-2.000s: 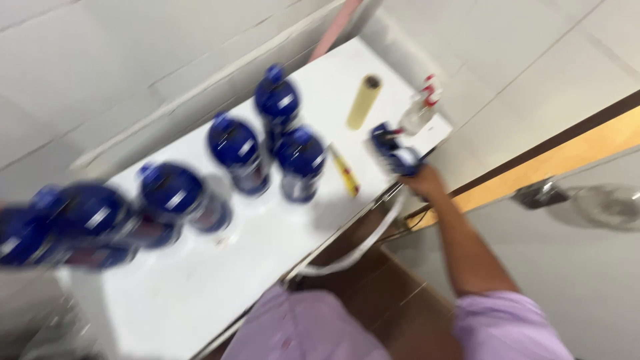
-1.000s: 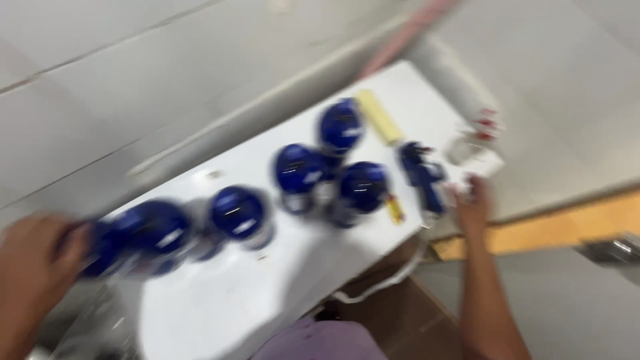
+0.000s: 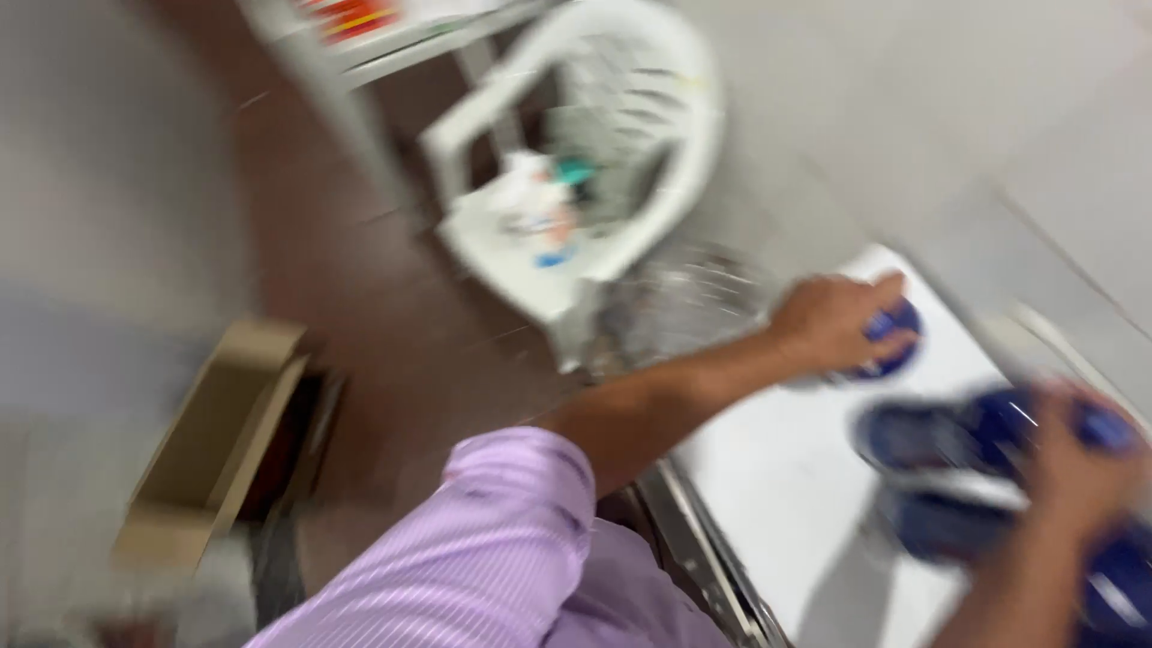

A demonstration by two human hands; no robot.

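Note:
My left hand [image 3: 837, 324] is closed around the top of a blue plastic bottle [image 3: 891, 337] at the far end of the white tabletop [image 3: 783, 477]. At the right edge, my right hand [image 3: 1084, 459] is on the upper part of another blue bottle [image 3: 999, 423], which leans or lies with its clear lower part toward the middle of the top. A further blue bottle [image 3: 954, 531] is just below it, and one more [image 3: 1120, 585] is at the lower right corner. Blur hides the fingertips of my right hand.
A white plastic armchair [image 3: 648, 180] holding a bag and small items stands beyond the table. Clear plastic wrap [image 3: 684, 297] bunches between chair and table. An open cardboard box [image 3: 211, 441] is at the left, and a second white table [image 3: 432, 36] is at the top.
The view has swung far to the left. My right hand has left the things at the table's right end and is now on a bottle. My left hand now grips a bottle top.

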